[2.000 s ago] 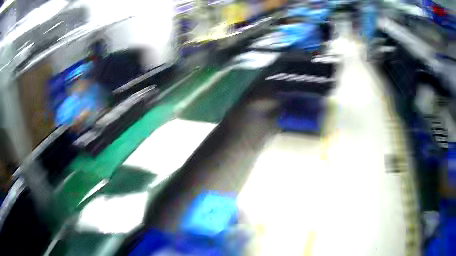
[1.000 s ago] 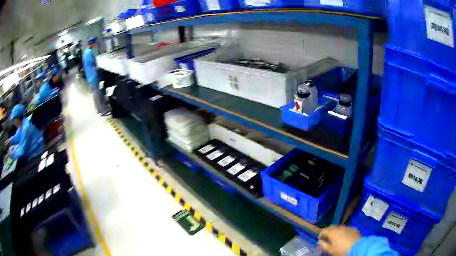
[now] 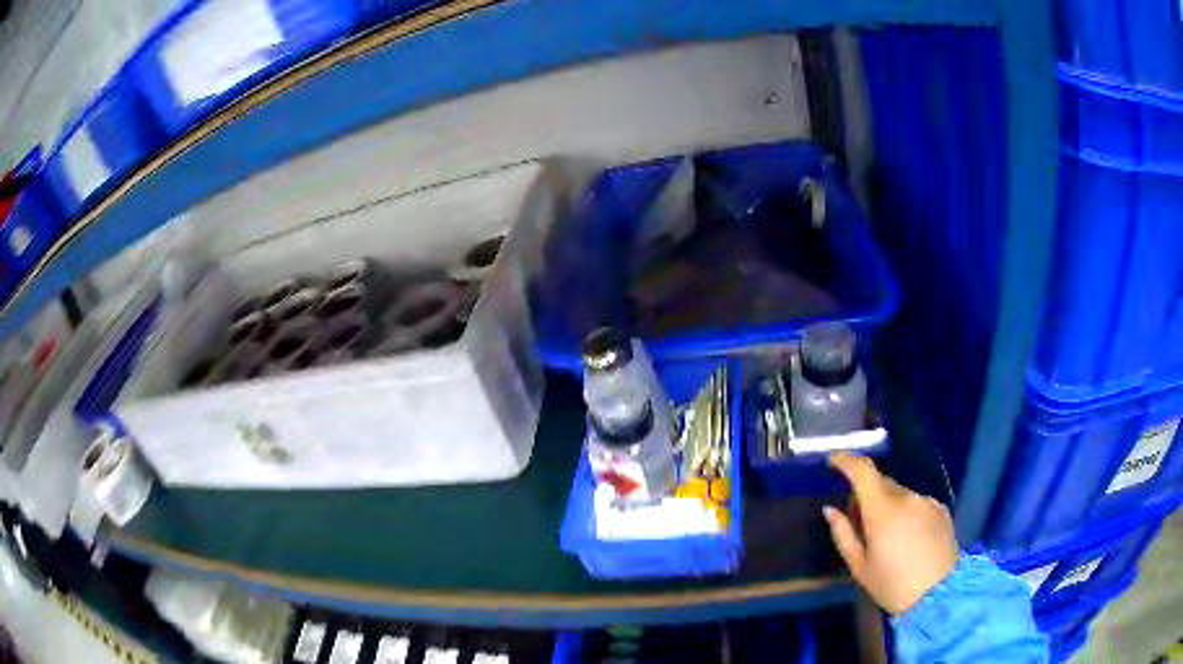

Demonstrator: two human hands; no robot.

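My right hand [image 3: 898,534], bare with a light blue sleeve, is at the shelf's front right. Its index finger is at the front edge of a small dark blue bin [image 3: 794,475]; thumb and finger are apart, and whether the fingertip touches is unclear. That bin holds a clear bottle [image 3: 828,389], a white strip and slim items. Beside it on the left stands a small blue bin [image 3: 659,560] with bottles [image 3: 631,448], thin pale strips [image 3: 708,422], yellow pieces [image 3: 707,497] and a white piece at its front. My left hand is out of the picture.
A larger blue basket [image 3: 863,318] stands behind the bins. A white box [image 3: 337,435] with round openings inside is on the left, with a white roll [image 3: 114,477] beyond it. A blue post [image 3: 1018,260] and stacked blue crates [image 3: 1116,260] stand on the right.
The view has come from the aisle to close in front of the shelf. My right hand has moved from the lower shelf's edge up to the small dark blue bin.
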